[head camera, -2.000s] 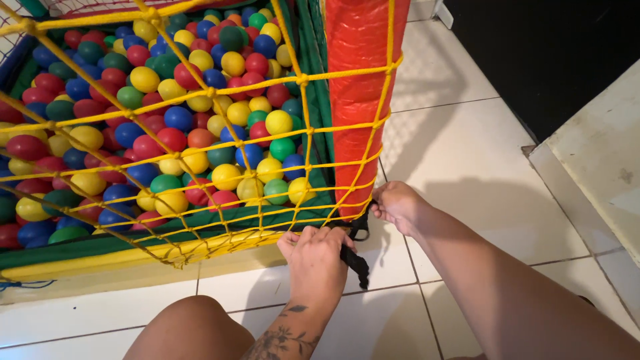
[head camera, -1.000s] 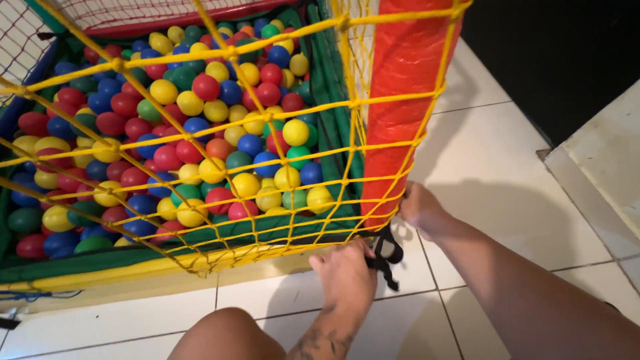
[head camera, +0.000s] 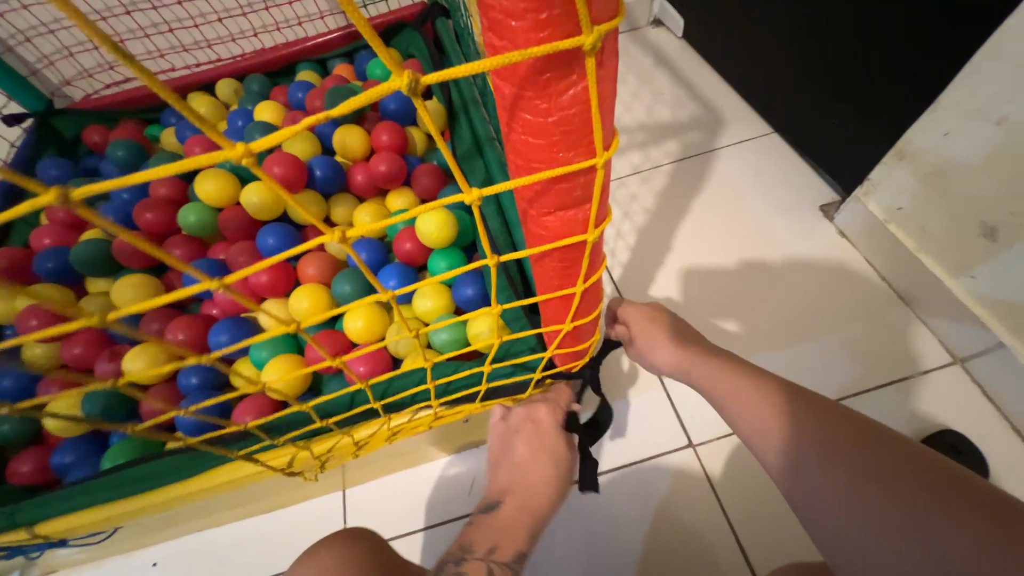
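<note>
My left hand (head camera: 532, 440) is at the bottom corner of the ball pit, fingertips against the lower edge of the yellow rope net (head camera: 496, 258); whether they grip anything is hidden. A black fabric strap (head camera: 590, 424) hangs in loops just right of those fingers. My right hand (head camera: 644, 332) reaches to the outer side of the red padded corner post (head camera: 552, 160), its fingers bent near the strap's top and the net's edge. What those fingertips hold cannot be made out. The net wraps around the post's base.
Behind the net, plastic balls (head camera: 308, 300) of several colours fill the pit, lined by green fabric (head camera: 472, 144). A blue cord (head camera: 56, 546) lies at the lower left. White floor tiles (head camera: 784, 296) run beside a low wall (head camera: 952, 168). A dark round object (head camera: 954, 454) sits at the right.
The right hand has shifted slightly upward along the post's outer side from its place two seconds ago. The left hand stays by the bottom corner. The view has moved closer.
</note>
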